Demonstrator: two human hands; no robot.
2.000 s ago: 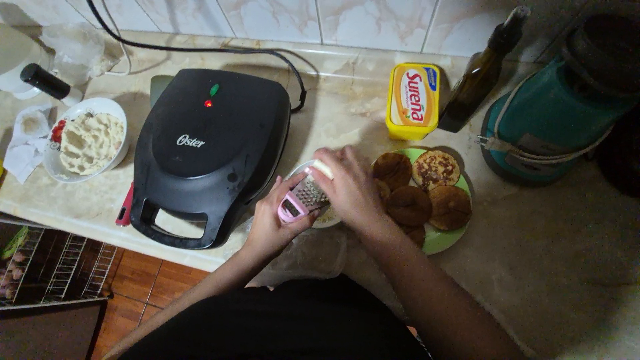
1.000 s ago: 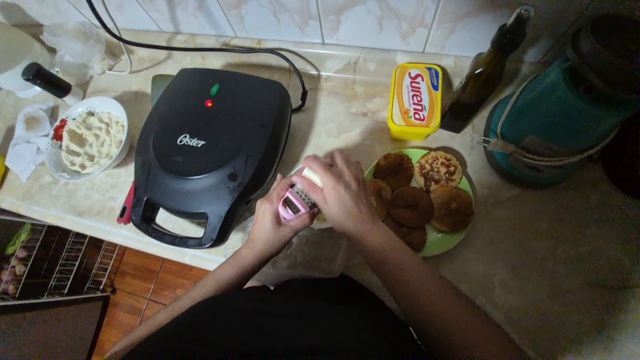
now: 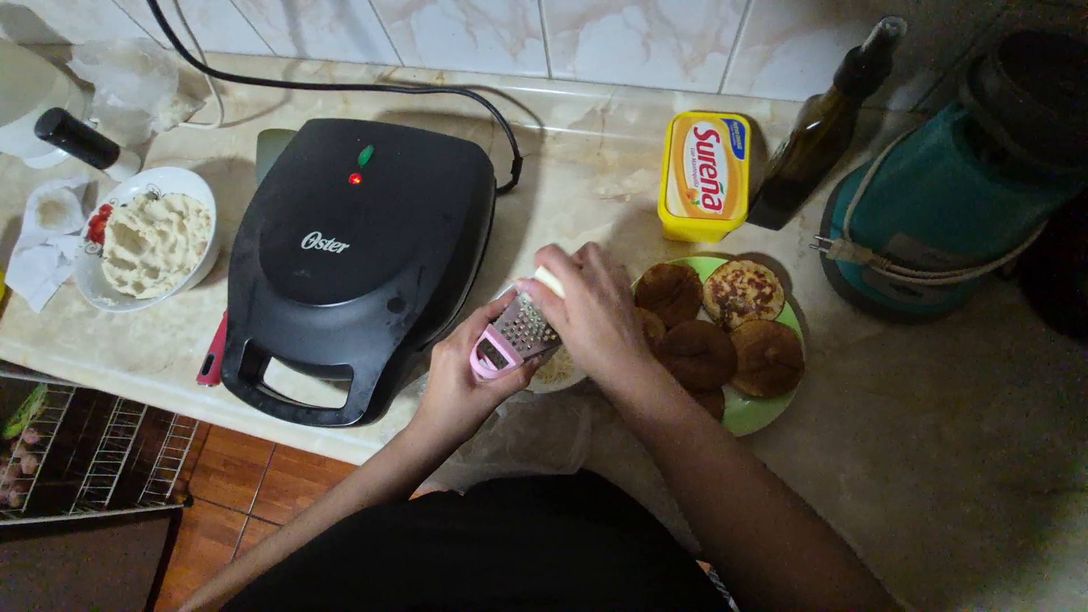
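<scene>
My left hand [image 3: 466, 371] is closed around a small metal grater [image 3: 522, 326] with a pink plastic handle, tilted over a dish of pale shreds [image 3: 557, 372]. In my right hand [image 3: 588, 299] is a pale block, likely cheese [image 3: 548, 280], held at the grater's upper end; my fingers hide part of it. Beside my right wrist lies a green plate [image 3: 753, 415] with several browned round patties [image 3: 697, 355]. A clear plastic bag [image 3: 540, 429] lies just below the dish, near my body.
To the left sit a black Oster electric grill [image 3: 361, 255], a red-handled utensil [image 3: 212, 353] and a white bowl of dough [image 3: 159, 246]. Behind the plate are a yellow margarine tub [image 3: 705, 177] and a dark bottle [image 3: 807, 140]. A teal appliance [image 3: 926, 212] with a wrapped cord stands right.
My right hand has shifted a little along the grater, and more of its holed face shows now than one second ago. Both hands keep their hold.
</scene>
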